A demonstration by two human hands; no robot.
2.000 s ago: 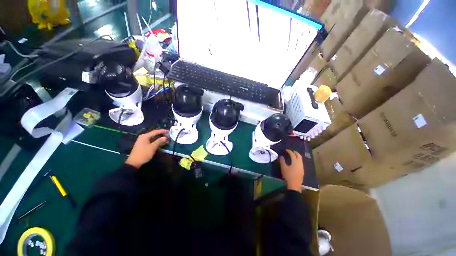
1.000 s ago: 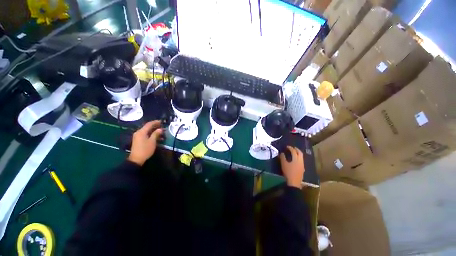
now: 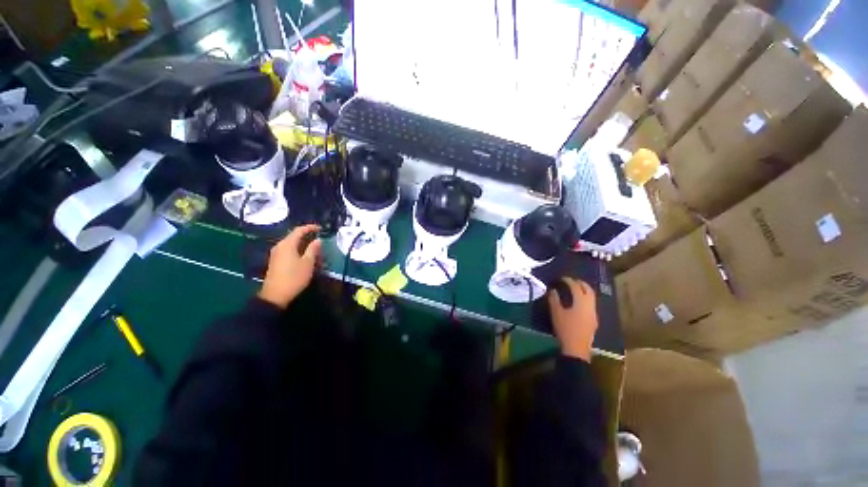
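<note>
My right hand [image 3: 576, 319] rests over the dark computer mouse [image 3: 565, 293] on the black mouse pad [image 3: 606, 319]. My left hand [image 3: 289, 267] lies at the mat's edge left of the second camera, fingers bent; a dark cable is near its fingertips, but a grip cannot be made out. Several white cameras with black ball heads stand upright in a row below the keyboard [image 3: 447, 143]: the leftmost [image 3: 255, 181], the second [image 3: 366, 214], the third [image 3: 436, 243] and the rightmost [image 3: 522, 262]. A yellow tape piece [image 3: 391, 280] lies by a cable connector. The monitor [image 3: 485, 57] shows a mostly white picture.
A white power supply box [image 3: 609, 204] stands right of the keyboard. Stacked cartons [image 3: 761, 228] rise at right, with an open carton [image 3: 690, 409] below. A white curling strip [image 3: 76, 319], yellow tape roll [image 3: 84, 451], yellow-and-black stick [image 3: 128, 335] and slim dark tool [image 3: 80, 379] lie at left.
The whole view has shifted, so the scene sits slightly further right. My left hand's fingers have changed pose slightly. My right hand stays on the mouse, and the cameras keep their places.
</note>
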